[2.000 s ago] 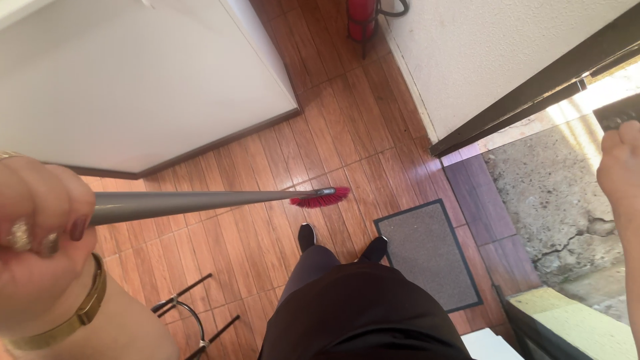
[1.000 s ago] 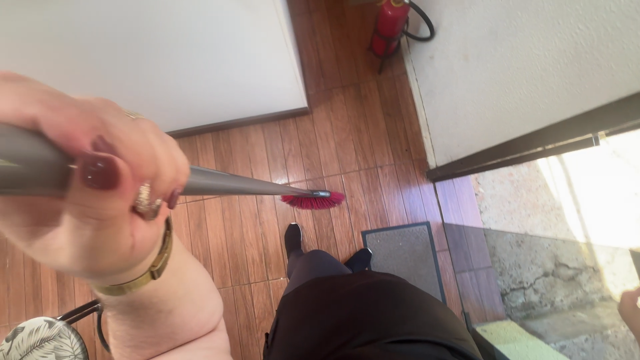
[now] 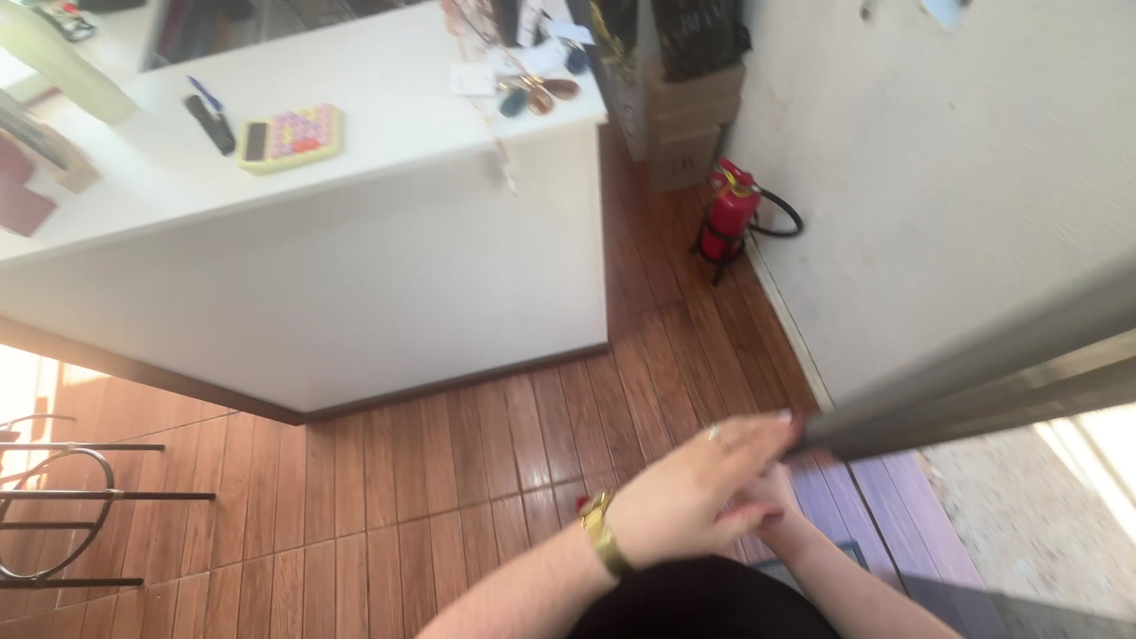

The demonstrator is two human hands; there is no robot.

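My left hand (image 3: 710, 488), with a gold-coloured watch and a ring, is low right of centre, its fingers at the lower end of the visible grey broom handle (image 3: 967, 368). The handle runs up to the right edge; its lower stretch is hidden behind this hand. A small red bit of the broom's bristles (image 3: 582, 504) shows beside the watch. My right hand (image 3: 770, 493) is mostly hidden behind the left, close to or touching it, and its hold is unclear. Both hands are blurred.
A white counter (image 3: 444, 257) on the left carries a calculator (image 3: 291, 138) and sunglasses (image 3: 537, 91). A red fire extinguisher (image 3: 729, 217) stands by the wall, near cardboard boxes (image 3: 683, 160). A metal-legged stool (image 3: 106, 497) is at lower left, a floor mat (image 3: 852, 555) near my body.
The view has swung up toward the counter top. My hands, apart before, are now together. The broom handle's upper end has gone from the left side to the right.
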